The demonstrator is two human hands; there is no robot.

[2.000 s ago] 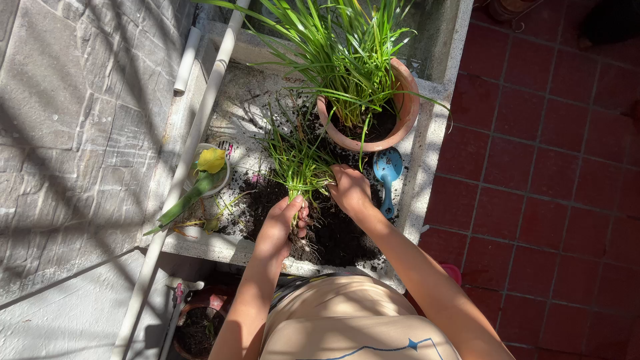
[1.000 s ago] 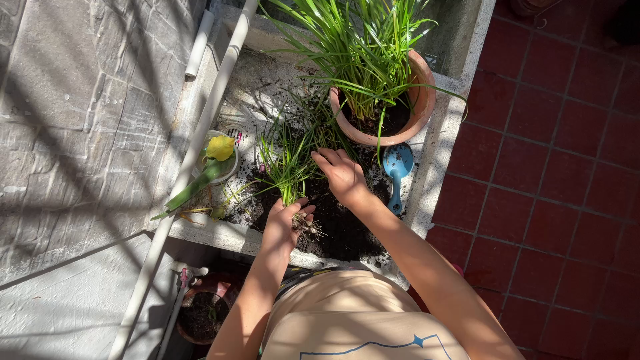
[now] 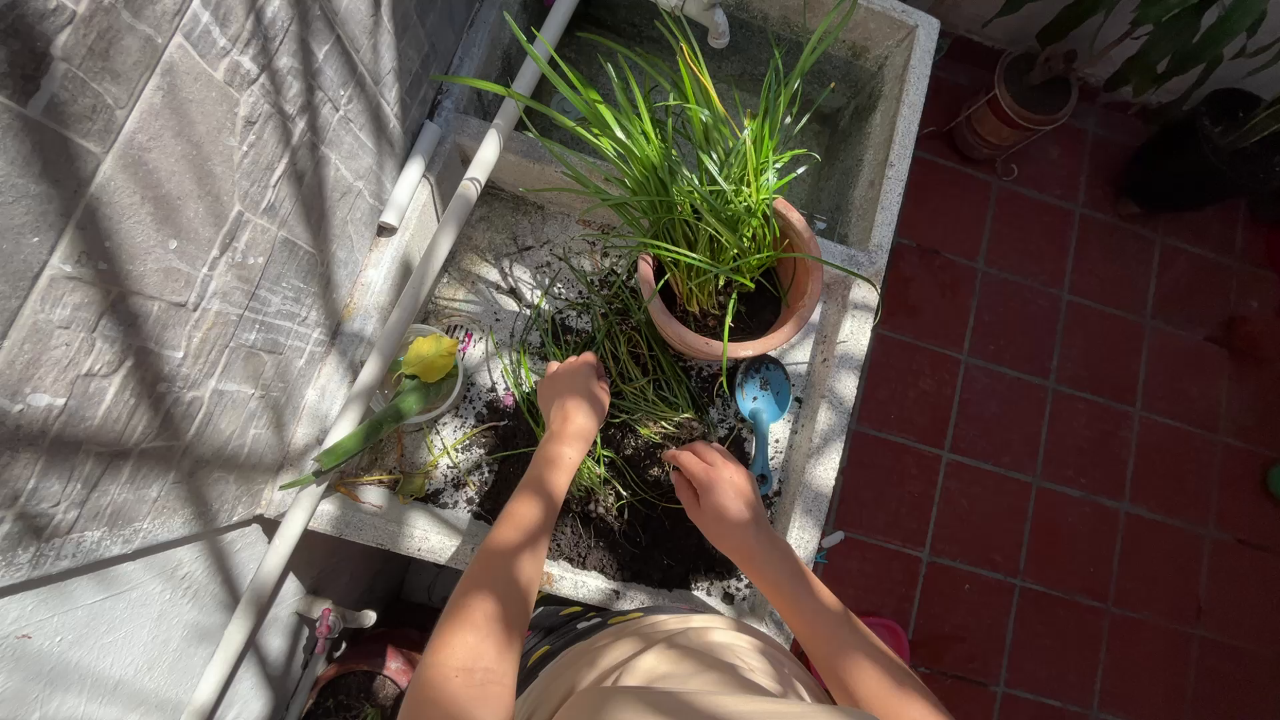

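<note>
My left hand is over the left side of a pile of uprooted grassy plants; its fingers are curled down and hidden, so its grip does not show. My right hand is at the pile's lower right, fingertips by the roots, with no held thing visible. Between my forearms a small clump of green blades with roots lies on dark soil. Behind the pile stands a terracotta pot with a tall leafy grass-like plant. A blue plastic scoop lies right of my right hand.
A concrete sink holds the work, its basin and tap beyond. A white pipe runs along the left. Beside it, a white bowl bears a green leaf and yellow flower. Red tiles lie right.
The small clump that was in my left hand now lies on the soil between my forearms. My left hand has moved forward to the pile, and my right hand is lower, by the roots.
</note>
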